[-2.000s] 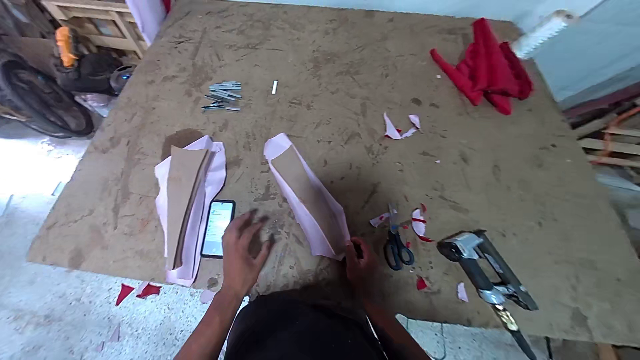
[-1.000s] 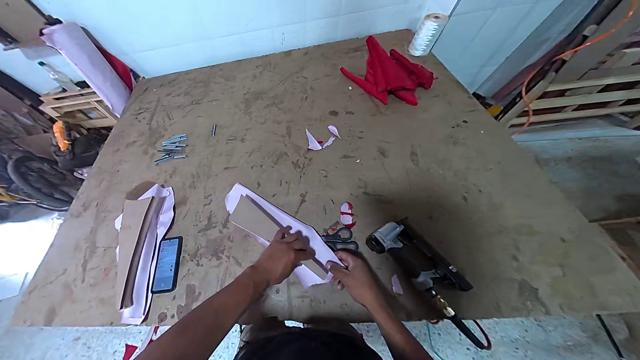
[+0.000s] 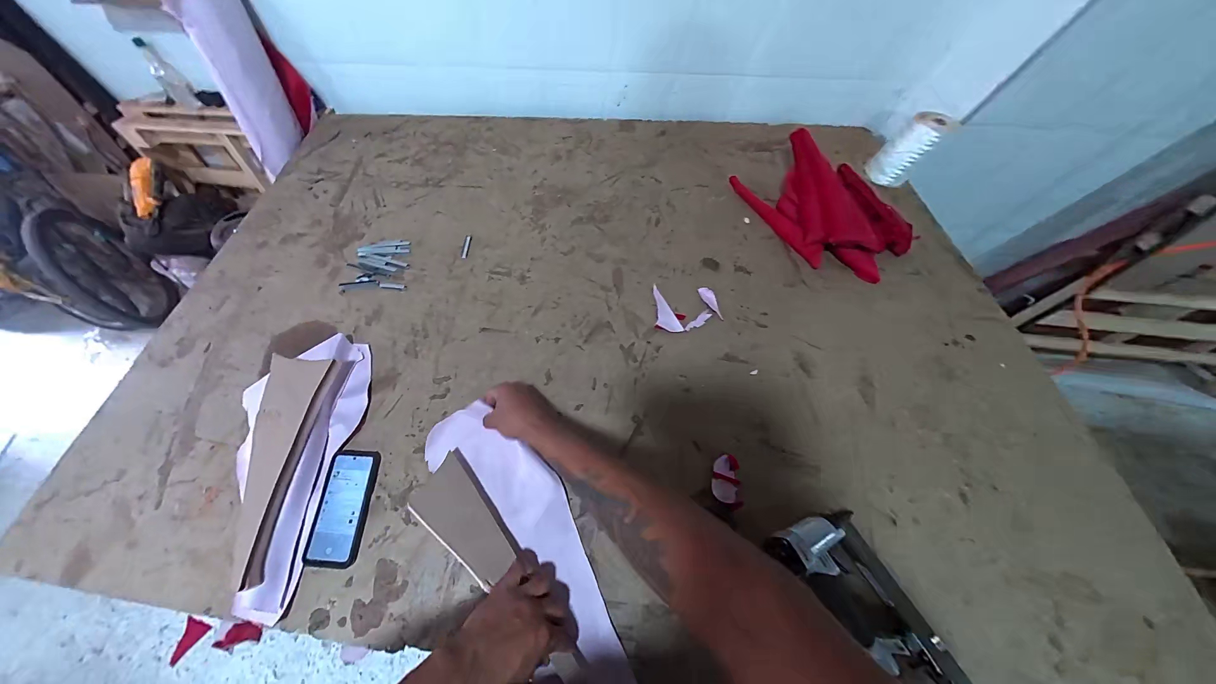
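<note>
A tapered brown board (image 3: 465, 518) lies tilted over a pale pink fabric piece (image 3: 541, 503) near the table's front edge. My left hand (image 3: 518, 613) grips the board's lower part, its fingers curled over the edge. Farther up, my right hand (image 3: 518, 408) reaches across and pinches the fabric's upper end. To the left, another tapered board (image 3: 285, 427) rests on pink fabric, beside a phone (image 3: 342, 508) with its screen lit. A pneumatic stapler (image 3: 874, 579) lies at the right, partly behind my right forearm.
Staple strips (image 3: 380, 264) lie at the upper left of the table (image 3: 570, 209). Red fabric (image 3: 826, 209) and a spool of white thread or cord (image 3: 910, 149) sit at the far right. Pink scraps (image 3: 670, 312) lie near the middle. A fabric roll (image 3: 237, 76) leans at the back left.
My right hand has moved from the board's lower end to the fabric's upper end. My left hand holds the board lower down, and more fabric shows along its right side. The view has shifted.
</note>
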